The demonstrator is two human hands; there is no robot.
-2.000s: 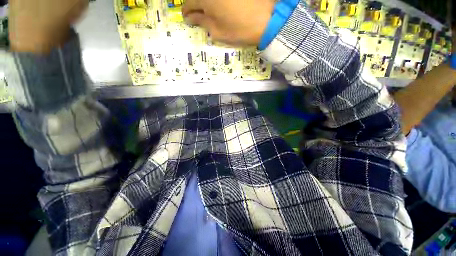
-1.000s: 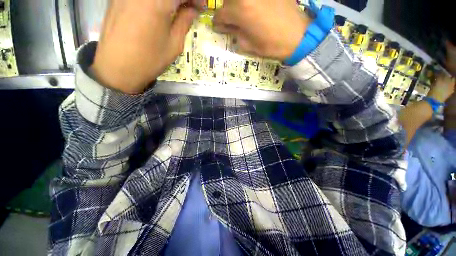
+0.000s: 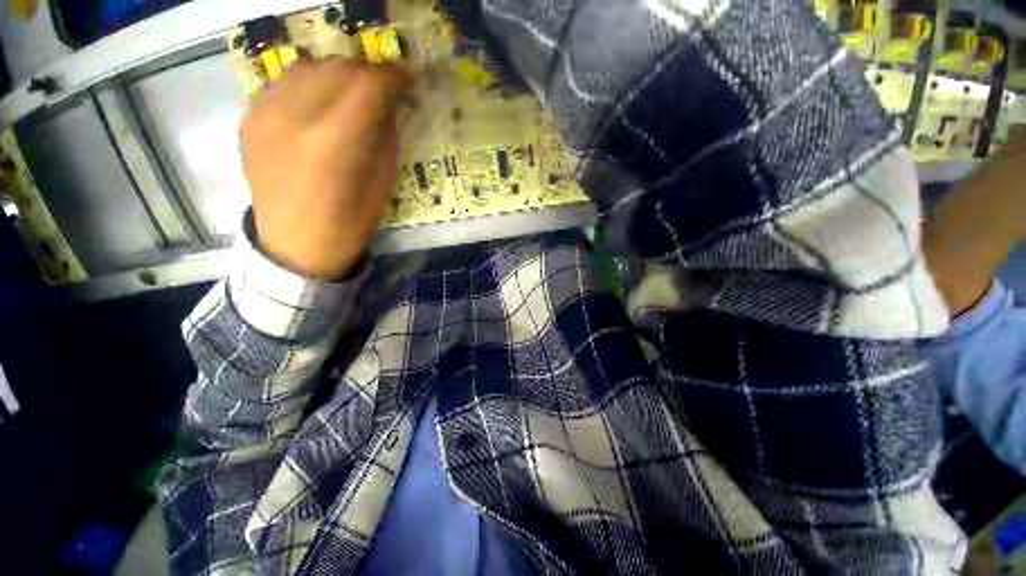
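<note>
A pale cream-yellow circuit board panel (image 3: 478, 169) lies on the line in front of me, with small dark parts on it. Yellow-wrapped transformers (image 3: 380, 45) and black blocks stand along its far edge. My left hand (image 3: 321, 163) is over the left part of the panel with its fingers curled together near the transformers. Whether it holds a small part is hidden. My right hand is out of the picture past the top edge; only my right forearm in its checked sleeve shows, reaching over the panel's right side.
The metal line rail (image 3: 484, 230) runs along the near side. Left of the panel is a grey surface with cross bars (image 3: 141, 163), then another board (image 3: 39, 219). More boards (image 3: 951, 96) lie at the right, beside another person's forearm (image 3: 984, 225).
My right hand has moved up and out of the picture. My left hand is now curled lower, apart from it. The view has shifted, showing more of the grey track at the left.
</note>
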